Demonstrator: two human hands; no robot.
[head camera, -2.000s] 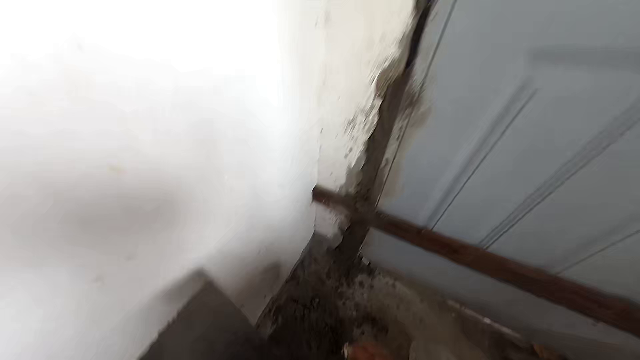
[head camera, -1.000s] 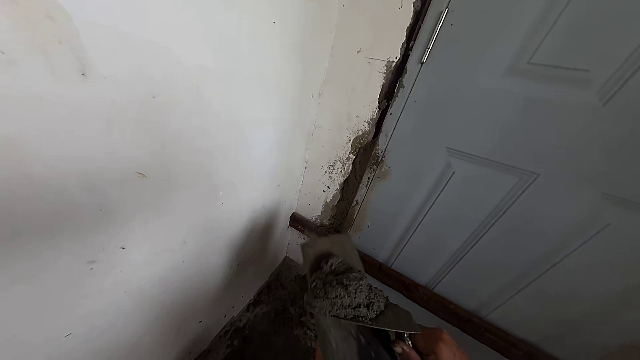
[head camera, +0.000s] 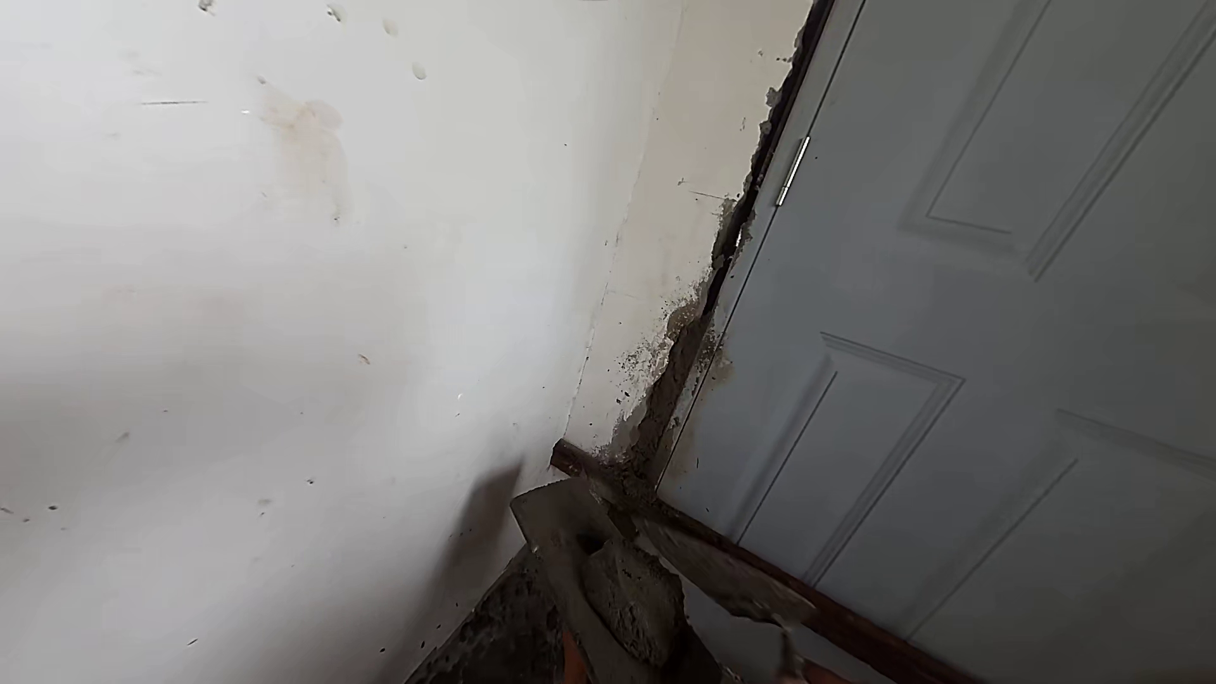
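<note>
At the bottom centre, a flat mortar-coated plate or float (head camera: 567, 521) carries a lump of wet grey mortar (head camera: 635, 598). A reddish sliver beside its lower edge looks like part of my left hand (head camera: 573, 659), which appears to support it; most of that hand is hidden. Just right of the mortar is a trowel (head camera: 727, 575) with a smeared metal blade, its tip toward the corner. The fingers of my right hand (head camera: 819, 674) show at its handle, cut off by the frame. Rough mortar (head camera: 665, 404) fills the lower part of the gap between the wall edge and door frame.
A grey panelled door (head camera: 883, 304) with a metal hinge (head camera: 792, 171) stands at the right. A dark wooden strip (head camera: 845, 622) crosses its foot and reaches the corner. The white wall (head camera: 285, 380) fills the left, above a dark, mortar-stained floor (head camera: 503, 622). Higher up, the gap is dark and jagged.
The mortar-laden plate and the trowel, over each other a second ago, now show apart, with the trowel blade to the right. Two seconds ago my right hand was not in view.
</note>
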